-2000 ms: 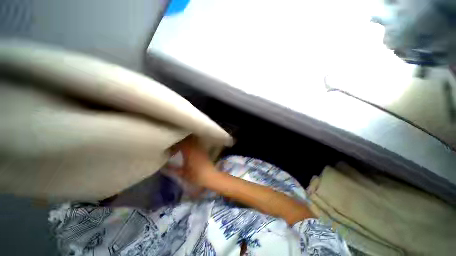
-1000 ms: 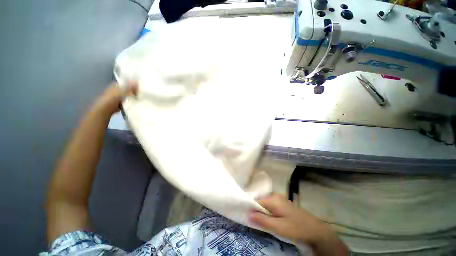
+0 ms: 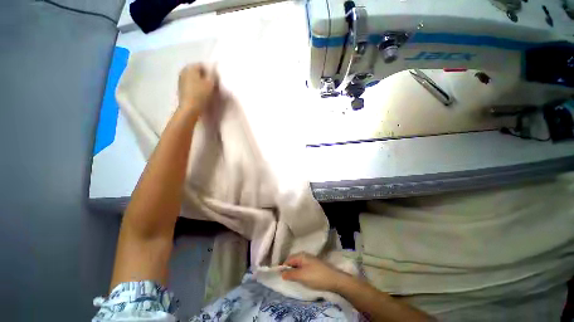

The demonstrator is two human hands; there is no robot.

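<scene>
A large cream garment piece [image 3: 242, 166] lies on the table left of the needle and hangs over the front edge to my lap, with folds bunched at the edge. My left hand [image 3: 200, 85] grips the cloth on the table; the fingertips are slightly blurred. My right hand [image 3: 305, 272] pinches the cloth's edge near my lap. The white sewing machine head [image 3: 440, 25] with a blue stripe stands at the right. Its presser foot and needle area [image 3: 343, 94] has no cloth visibly under it, though glare hides detail.
Silver thread snips [image 3: 432, 87] and a small red-handled item [image 3: 455, 70] lie on the machine bed. Stacked cream cloth [image 3: 466, 239] is at the lower right below the table edge [image 3: 440, 182]. A dark cloth [image 3: 151, 12] is at the back left. A grey partition [image 3: 47, 126] stands at the left.
The cloth has come from off the table onto it. Since the last earlier frame, my left hand has moved inward from the table's left edge, gathering folds. My right hand still pinches the cloth's edge.
</scene>
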